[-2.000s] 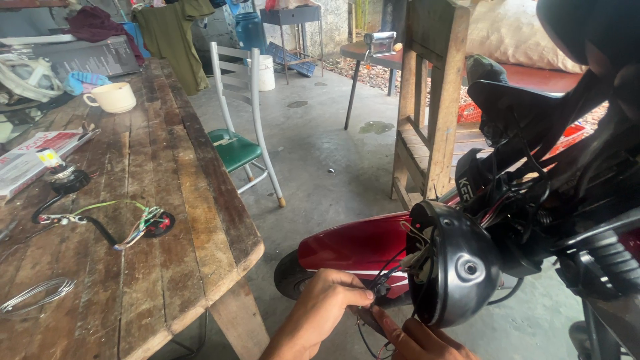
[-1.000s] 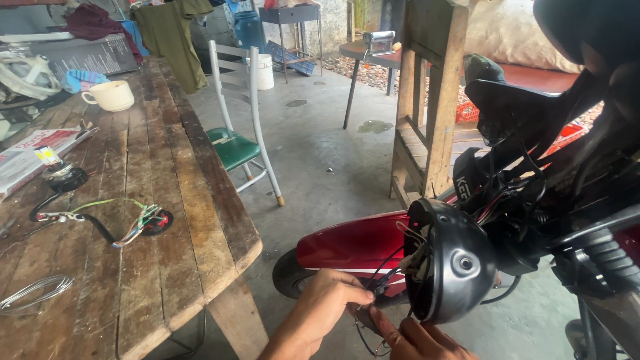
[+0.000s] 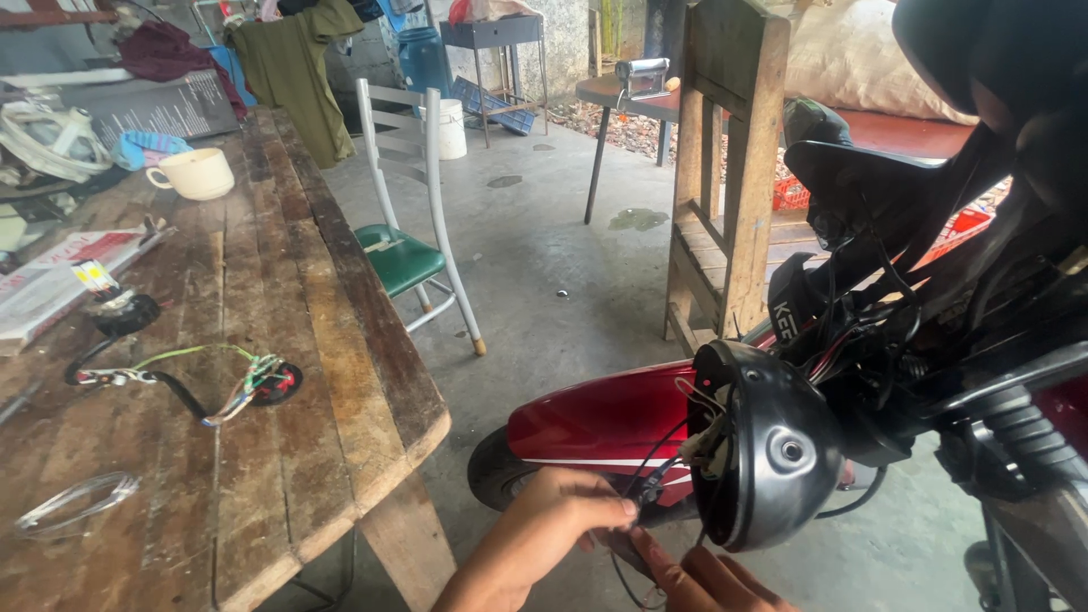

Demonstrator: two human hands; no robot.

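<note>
My left hand [image 3: 552, 527] pinches a dark electrical connector [image 3: 650, 489] on thin black wires, low in front of the motorcycle's red front fender [image 3: 595, 416]. Close against it on the right, my right hand [image 3: 697, 578] has its fingertips on the dark wiring; exactly what they grip is hidden. Just right of the hands is the black headlight shell [image 3: 782, 450], open toward the left, with wires and pale connectors [image 3: 710, 433] coming out of it. On the wooden table lie an LED headlight bulb [image 3: 115, 297] and a round red-and-black part [image 3: 276, 382] with coloured wires.
The wooden table [image 3: 314, 408] fills the left side, bearing a cream mug [image 3: 200, 174], a flat box [image 3: 68, 276] and a coil of thin wire [image 3: 76, 501]. A green-seated metal chair [image 3: 404, 259] stands beyond its edge. A wooden chair [image 3: 744, 170] is behind the motorcycle's front.
</note>
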